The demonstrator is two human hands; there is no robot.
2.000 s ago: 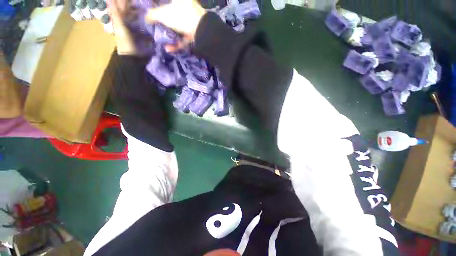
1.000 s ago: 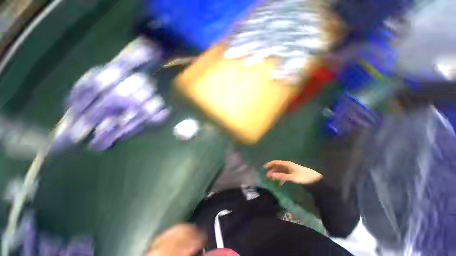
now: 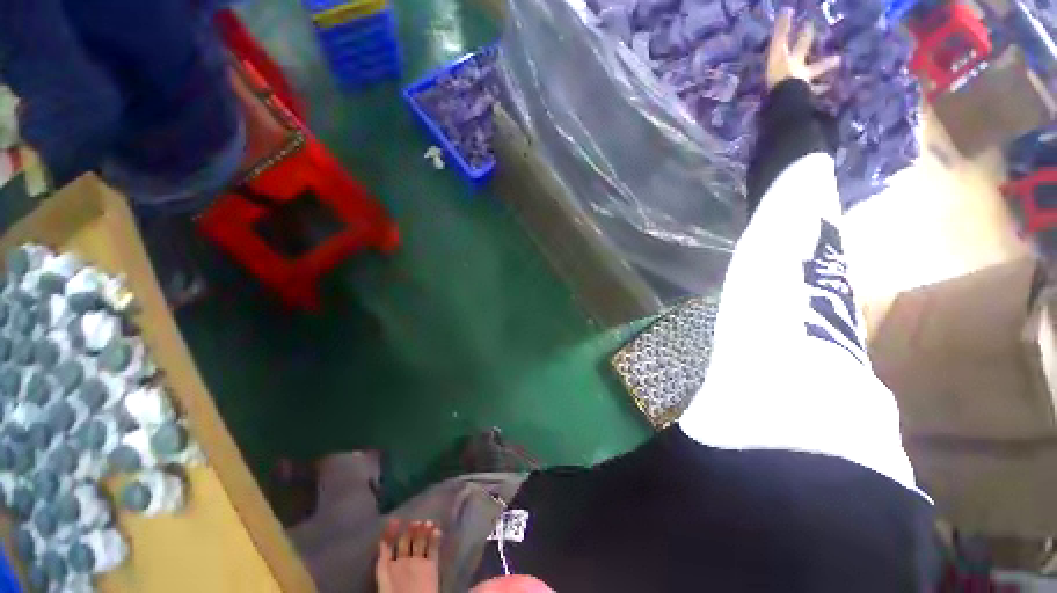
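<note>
A large lined carton with a clear plastic liner (image 3: 632,174) holds a heap of purple moulded parts (image 3: 695,58) at the upper right. My right hand (image 3: 797,56) reaches over the heap with its fingers spread, and nothing shows in it. My left hand (image 3: 409,558) is low in front of my body, partly cut off by the bottom edge. Its fingers are slightly apart and no part shows in it. A cardboard tray (image 3: 247,498) at the left holds many white-and-grey pieces (image 3: 70,376).
A red stool (image 3: 296,238) stands on the green floor, beside a person's dark-clothed legs (image 3: 128,104). Blue crates (image 3: 359,46) and a small blue crate of purple parts (image 3: 458,116) stand beyond. A partitioned tray (image 3: 672,361) lies beside my right arm. Cardboard boxes (image 3: 968,348) are at right.
My view has swung right from the bench to the floor and the carton. My right hand has moved out from near my body to over the purple heap. The bench pile is out of view.
</note>
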